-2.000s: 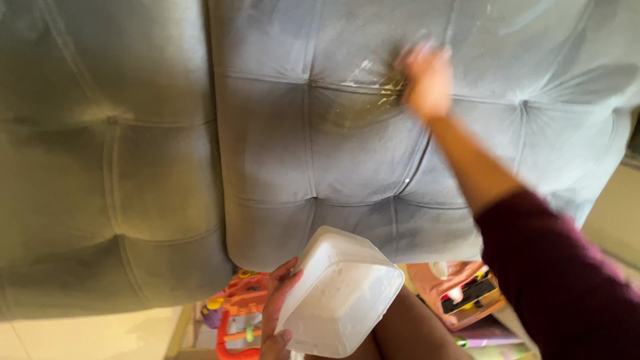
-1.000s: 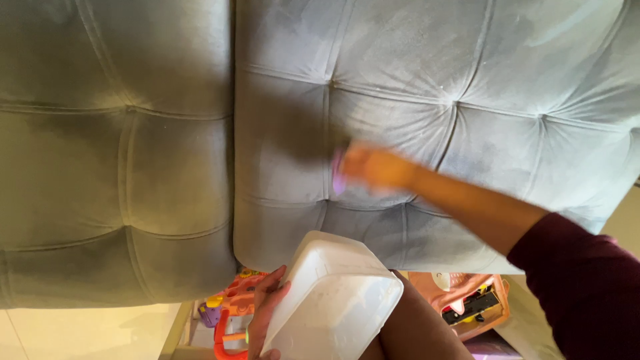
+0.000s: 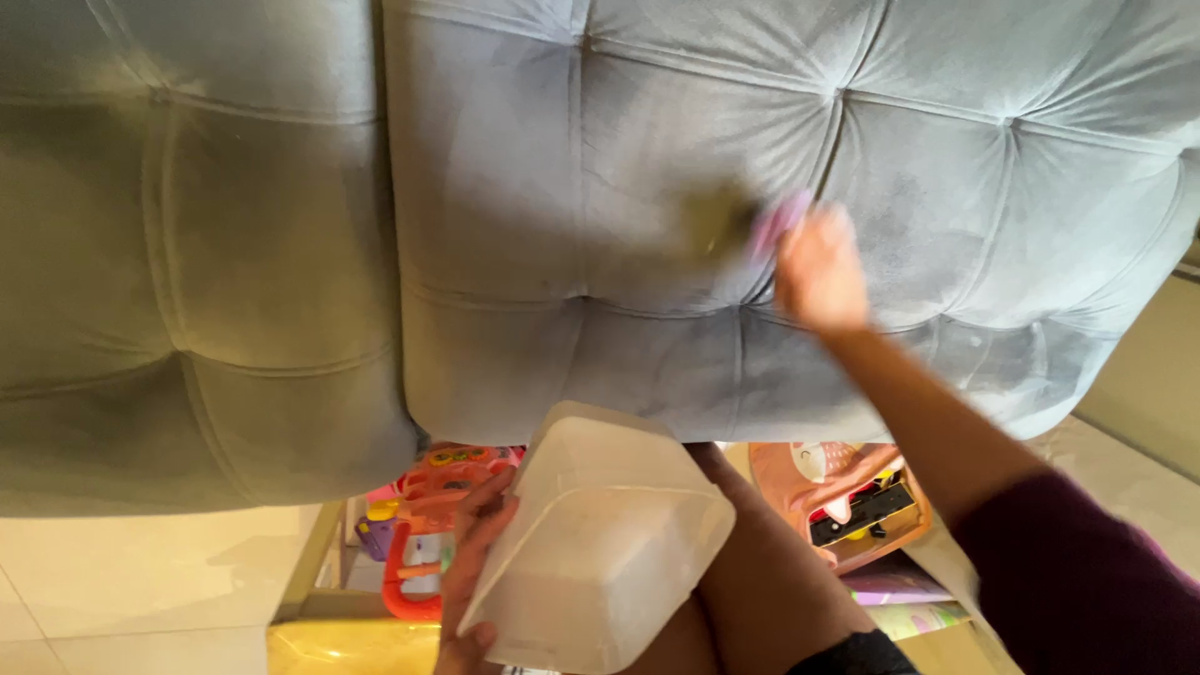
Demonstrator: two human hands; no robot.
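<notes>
My right hand point(image 3: 823, 267), blurred by motion, is over the tufted grey velvet sofa cushion point(image 3: 675, 122). A small purple item point(image 3: 780, 223) shows at its fingers, too blurred to identify, and a dark shadow lies on the fabric to its left. My left hand point(image 3: 476, 562) grips the left side of a translucent white plastic container point(image 3: 600, 544), tilted above my legs just below the cushion's front edge. Its fingers are on the outer wall and the thumb is near the lower rim.
A second grey cushion point(image 3: 272, 281) adjoins at the left, with a narrow gap between. Below the sofa edge are red and orange plastic toys point(image 3: 455, 487), a pink bin point(image 3: 769, 469) with items inside, a yellow surface point(image 3: 352, 647) and pale floor tiles point(image 3: 141, 572).
My right hand was higher on the cushion two seconds ago, then swung left and down, and is now further right again. My left hand keeps holding the container, whose tilt has changed.
</notes>
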